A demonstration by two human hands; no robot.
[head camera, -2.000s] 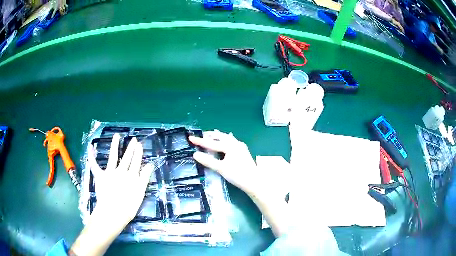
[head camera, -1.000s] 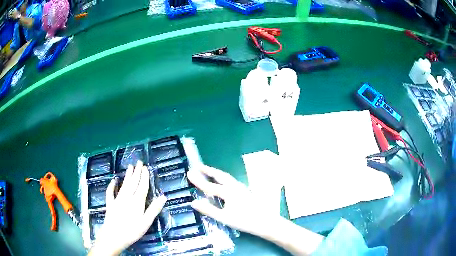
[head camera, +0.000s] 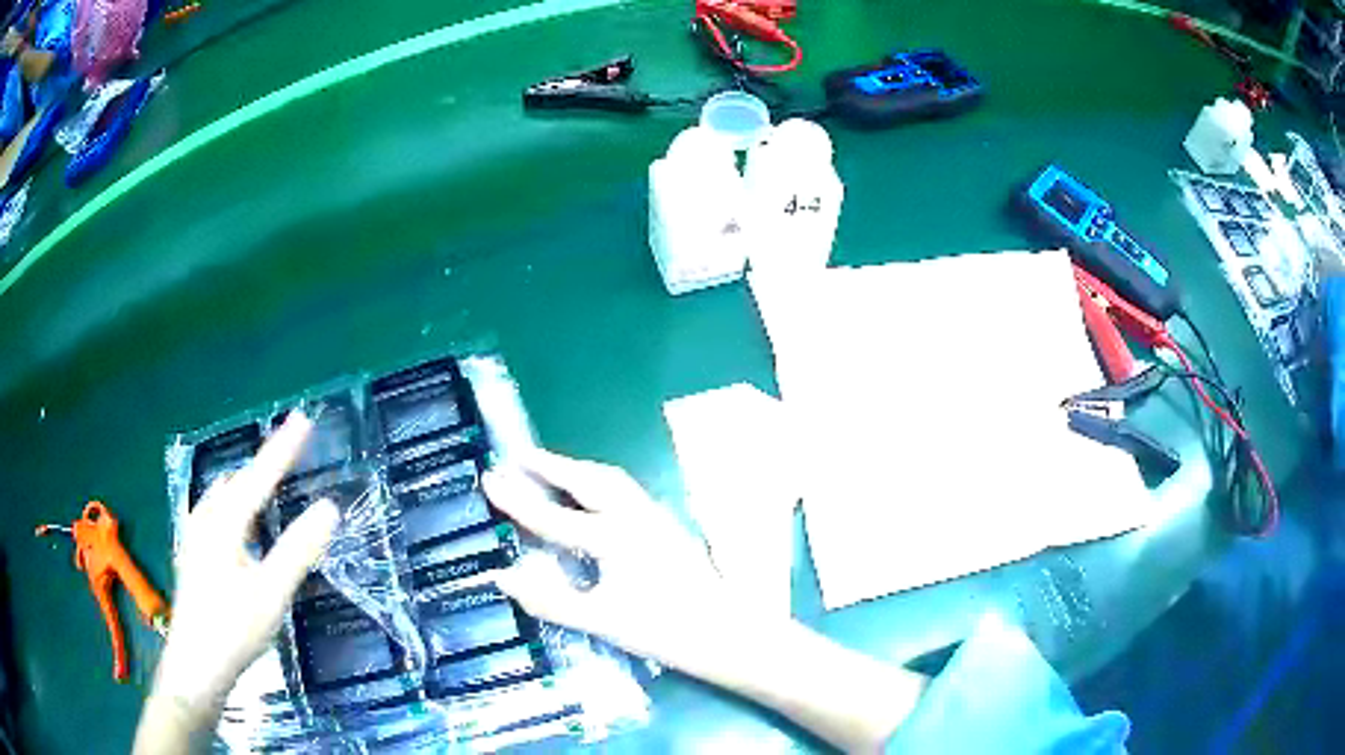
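Observation:
A film-wrapped lens sheet (head camera: 444,510) with rows of black-bordered lenses lies on the green bench in front of me. Crumpled clear film shows over its middle. My left hand (head camera: 254,549) is over the sheet's left side, fingers apart, covering some lenses. My right hand (head camera: 593,540) is at the sheet's right edge, thumb and fingers curved with a gap between them. Whether its fingertips pinch the film or a lens edge cannot be told.
An orange air blow gun (head camera: 109,572) lies at left. White sheets (head camera: 944,428) lie at right, below two white bottles (head camera: 699,216). Battery testers (head camera: 1099,244) with red and black clamps lie at right and at the back. Another lens sheet (head camera: 1248,261) is at far right.
The view has shifted, so the bench things sit further left and higher. My left hand has moved left over the sheet, uncovering film in its middle. My right hand stays at the right edge.

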